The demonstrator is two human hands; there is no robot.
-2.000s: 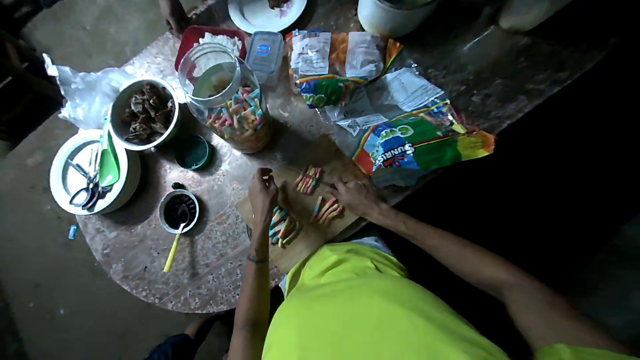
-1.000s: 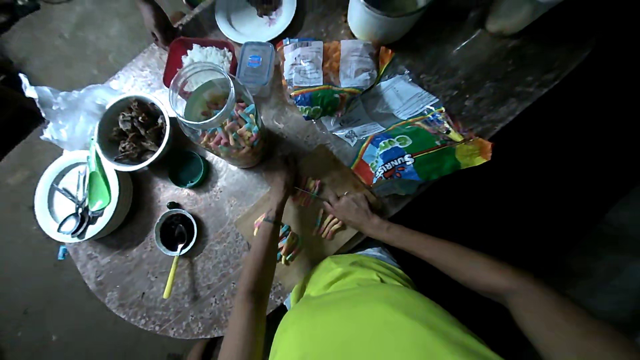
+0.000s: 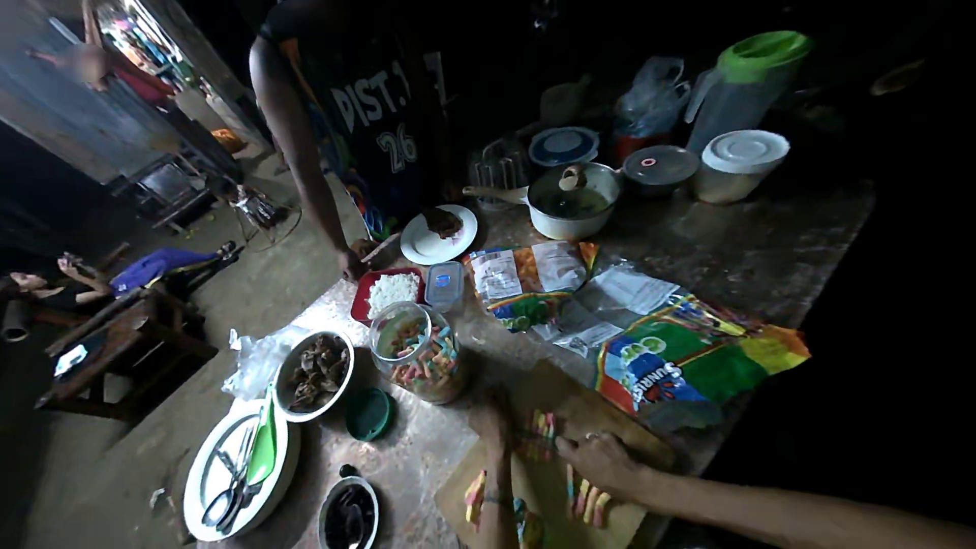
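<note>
Several small rows of colourful gummy candies lie on a brown board or sheet at the table's near edge. My left hand is dark and blurred beside the upper row; its fingers cannot be made out. My right hand touches or almost touches that row from the right, index finger extended, above the lower right row. Part of the candies is hidden under my left forearm. A clear plastic jar full of similar candies stands beyond my left hand. Open candy bags lie to the upper right.
Left of the jar are a green lid, a bowl of dark food, a plate with utensils and a cup of dark liquid. Behind stand a rice container, a plate and a pot. Another person stands across the table.
The view has tilted up, showing the far table and another person. Since two seconds ago, my left hand has moved from left of the candies to beside the upper row.
</note>
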